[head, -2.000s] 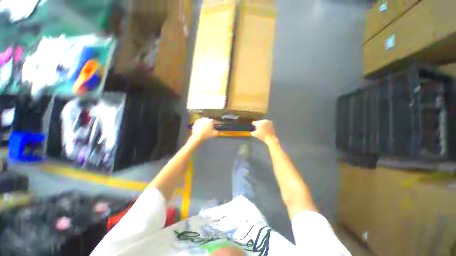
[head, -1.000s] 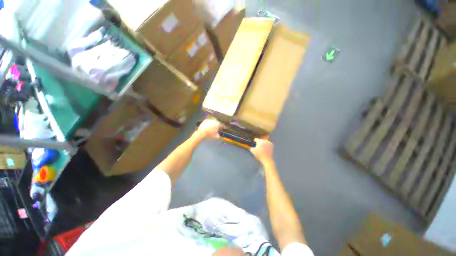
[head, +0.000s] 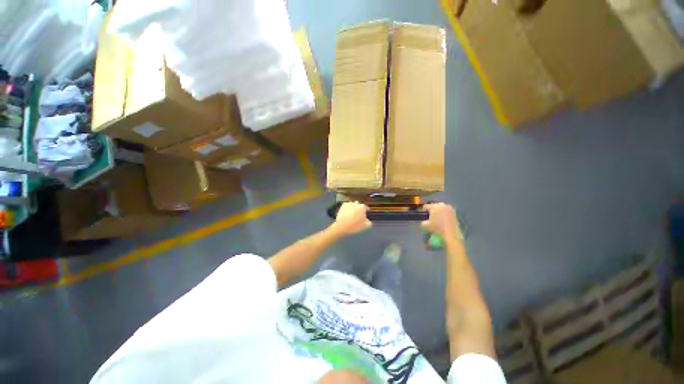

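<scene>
A large brown carton (head: 415, 112) with its top flaps folded in and a dark seam between them rides on the trolley in front of me. A small part of the orange trolley deck (head: 409, 200) shows at its near end. My left hand (head: 351, 218) is closed around the left end of the black trolley handle (head: 396, 215). My right hand (head: 441, 219) is closed around its right end. The carton hides most of the deck.
Brown cartons (head: 142, 112) and a stack of white sheets (head: 277, 112) stand on the left, beyond a yellow floor line (head: 187, 239). Shelves with white-bagged items are at far left. More cartons (head: 525, 60) lie at upper right. Wooden pallets (head: 600, 319) are at lower right.
The trolley and carton have moved forward along the floor and point straight ahead again. The white stack and upper-right cartons have come into view. The pallets have shifted toward the lower right. Both hands keep their grip.
</scene>
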